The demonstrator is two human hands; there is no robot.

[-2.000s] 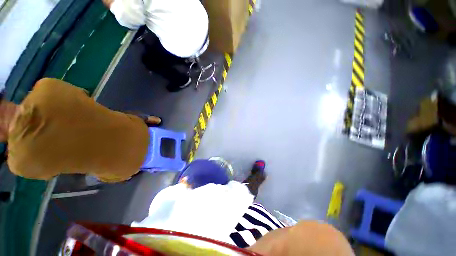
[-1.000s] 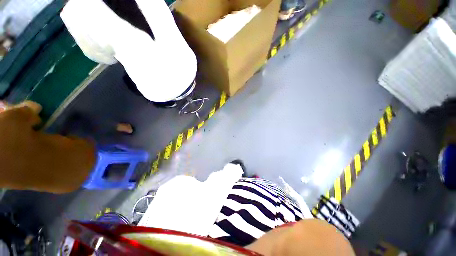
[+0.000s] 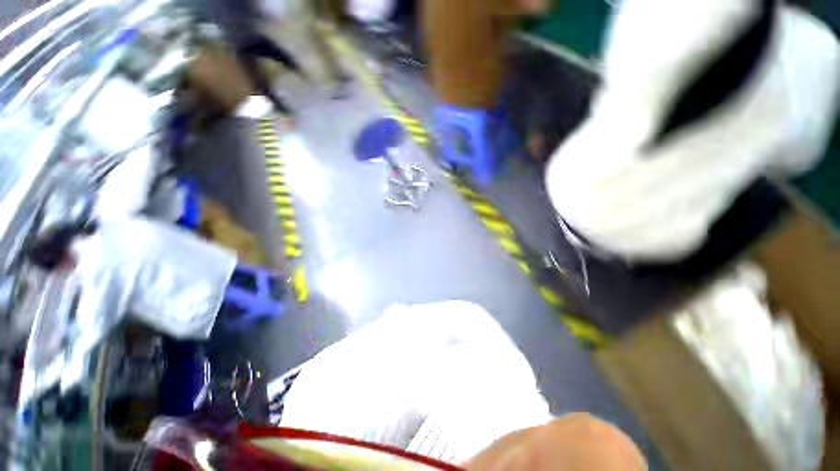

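Neither of my hands is in the picture. My white-clothed upper body fills the lower middle, with a striped patch at its left edge. A red glasses rim and a blurred skin-coloured shape cut across the bottom edge. In front of me stands a round dark blue stool with a chrome foot ring, upright on the grey floor. Nothing is seen held. The frame is blurred by motion.
A person in white sits at right beside an open cardboard carton holding white material. Beyond, a person in brown sits on a light blue stool. Yellow-black tapes edge the aisle. People and another blue stool are at left.
The view has swung round: the seated people and carton moved from left to right. The dark blue stool now stands ahead, up the aisle. No hand appears in any frame.
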